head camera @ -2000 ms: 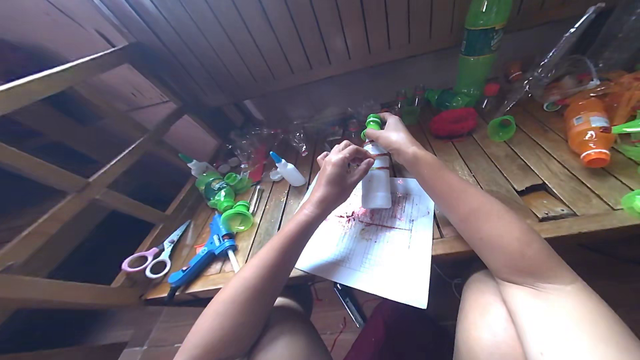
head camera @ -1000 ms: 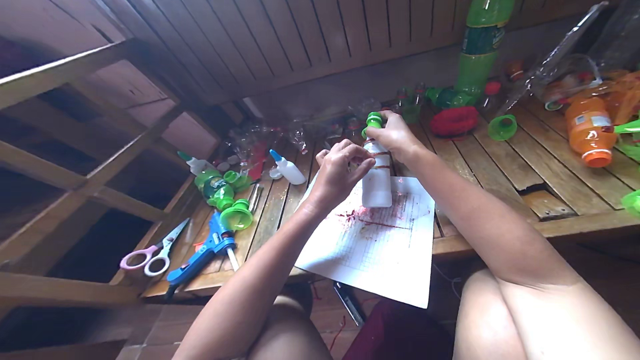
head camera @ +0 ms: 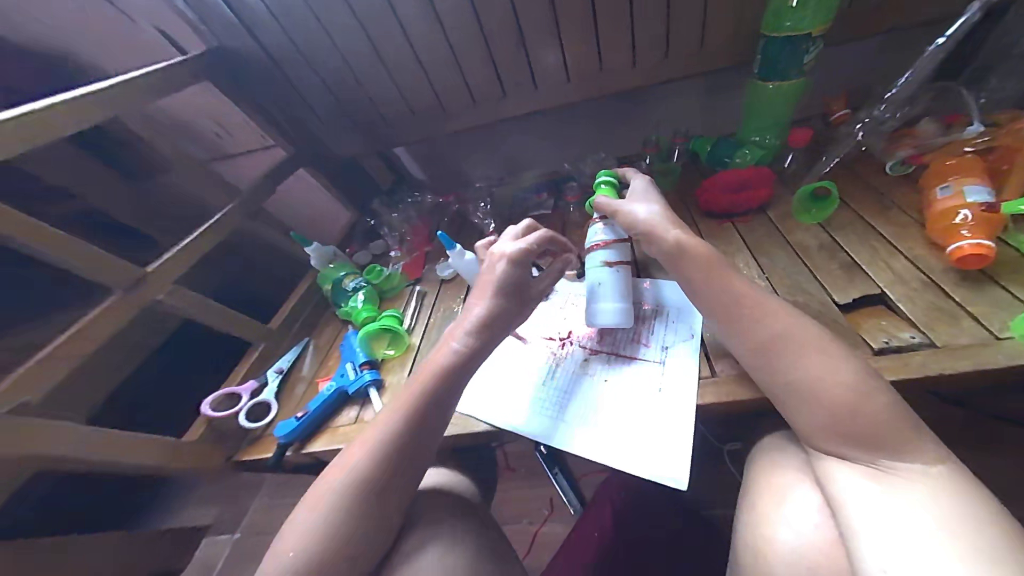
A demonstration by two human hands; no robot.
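A white plastic bottle point(head camera: 609, 280) with a green top point(head camera: 606, 186) and brownish-red bands around its body stands tilted over a printed paper sheet point(head camera: 592, 400) with red marks. My right hand point(head camera: 640, 210) grips it by the green neck. Just left of the bottle is my left hand point(head camera: 530, 260), its fingers curled and the thumb near the fingertips; whether anything thin is between them cannot be told. Behind that hand lies a white glue bottle point(head camera: 460, 258) with a blue tip, partly hidden.
Scissors point(head camera: 260, 392), a blue glue gun point(head camera: 332, 392) and green bottle pieces point(head camera: 384, 336) lie at left on the slatted bench. Behind at right are red yarn point(head camera: 734, 190), a green funnel-shaped piece point(head camera: 816, 202), a tall green bottle point(head camera: 774, 88) and an orange bottle point(head camera: 958, 204). A slat is broken point(head camera: 884, 324).
My left hand has moved left, away from the bottle's side, and now partly covers the glue bottle. My right hand keeps its hold on the green neck.
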